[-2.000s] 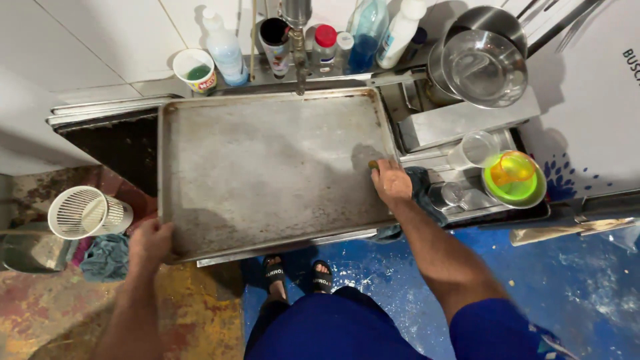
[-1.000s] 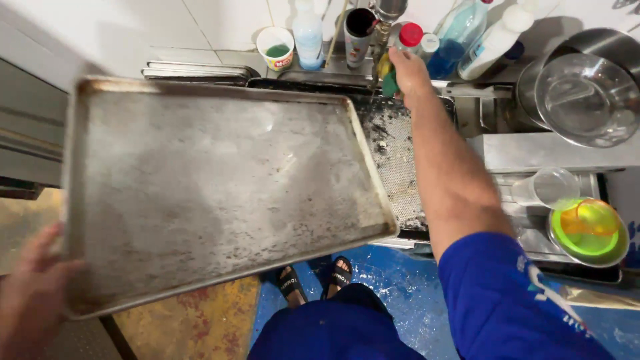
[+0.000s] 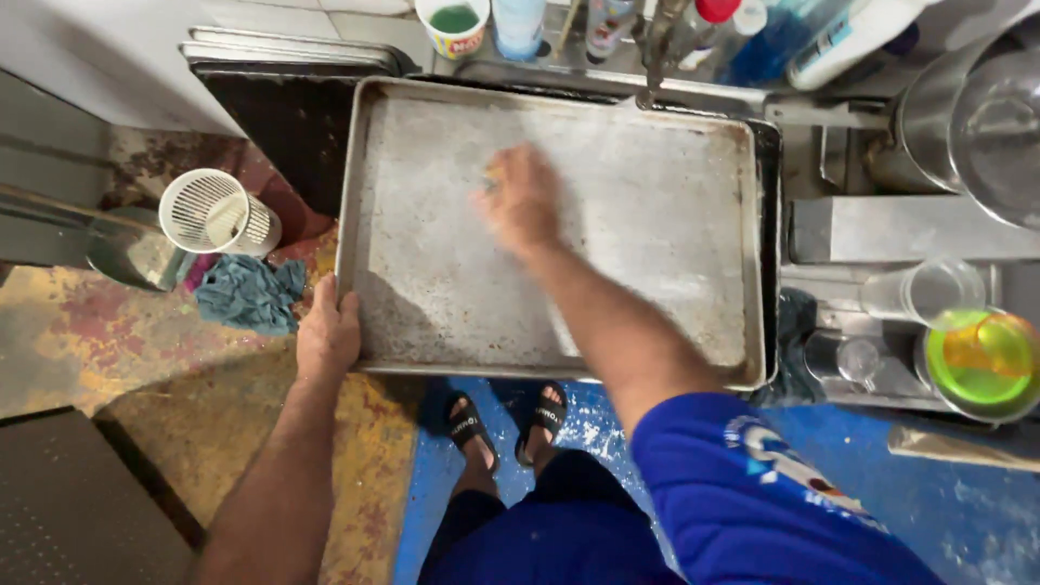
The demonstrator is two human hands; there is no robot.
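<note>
A large rimmed metal baking tray (image 3: 650, 244) lies over the sink, its inside facing up, with brown specks and wet shiny patches. My left hand (image 3: 327, 329) grips the tray's left rim near the lower left corner. My right hand (image 3: 520, 195), blurred by motion, is on the upper middle of the tray's surface, closed on a small sponge (image 3: 491, 180) that is mostly hidden by the fingers. A dark tray edge (image 3: 768, 244) shows beneath the baking tray on the right. The metal faucet (image 3: 656, 57) hangs over the tray's back rim.
Behind the tray stand a tub of green liquid (image 3: 453, 19) and several bottles (image 3: 845, 41). Steel bowls (image 3: 995, 130), a clear plastic cup (image 3: 934, 292) and a green bowl (image 3: 983, 366) are at the right. On the left floor are a white basket (image 3: 215, 213) and a crumpled cloth (image 3: 248, 294).
The baking tray, tilted and held off to the left one second ago, is back over the sink. My right hand has moved from beside the faucet onto the tray's surface.
</note>
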